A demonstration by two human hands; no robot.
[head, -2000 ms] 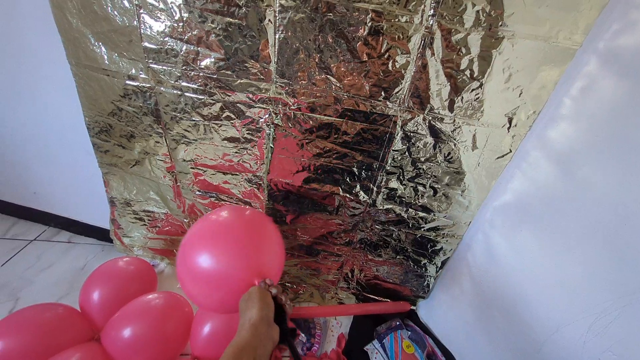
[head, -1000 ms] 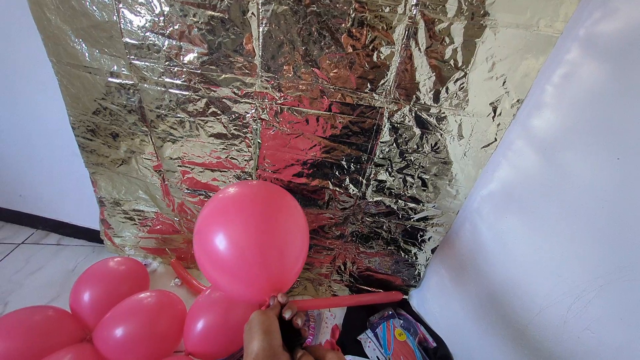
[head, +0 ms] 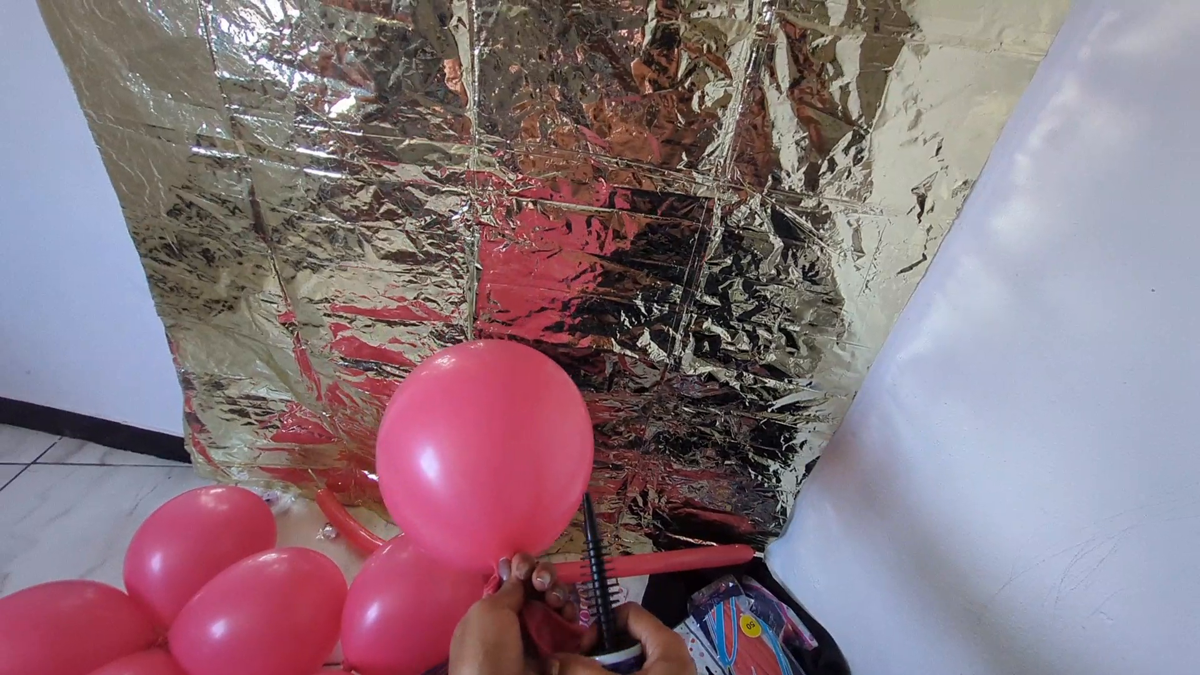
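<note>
My left hand (head: 497, 614) pinches the neck of a large inflated pink balloon (head: 483, 450), which stands up above the fingers. A limp dark red balloon piece (head: 551, 626) lies between my hands. My right hand (head: 652, 647), partly cut off by the bottom edge, is closed around the base of a black tapered rod with ribs (head: 597, 572), perhaps a pump nozzle. Behind the hands, a long thin red balloon (head: 656, 562) reaches to the right. A cluster of pink balloons (head: 258, 609) sits at the lower left, one of them (head: 408, 600) close beside my left hand.
A crinkled gold foil sheet (head: 375, 234) hangs ahead, between a white wall (head: 84, 234) at left and a white surface (head: 1031, 375) at right. Colourful packets (head: 741, 633) lie on something black at lower right. Another thin red balloon (head: 347, 523) shows behind the cluster.
Two seconds ago only one hand showed plainly; now both are at the balloon's neck. The black ribbed rod has come into plain sight, upright in my right hand.
</note>
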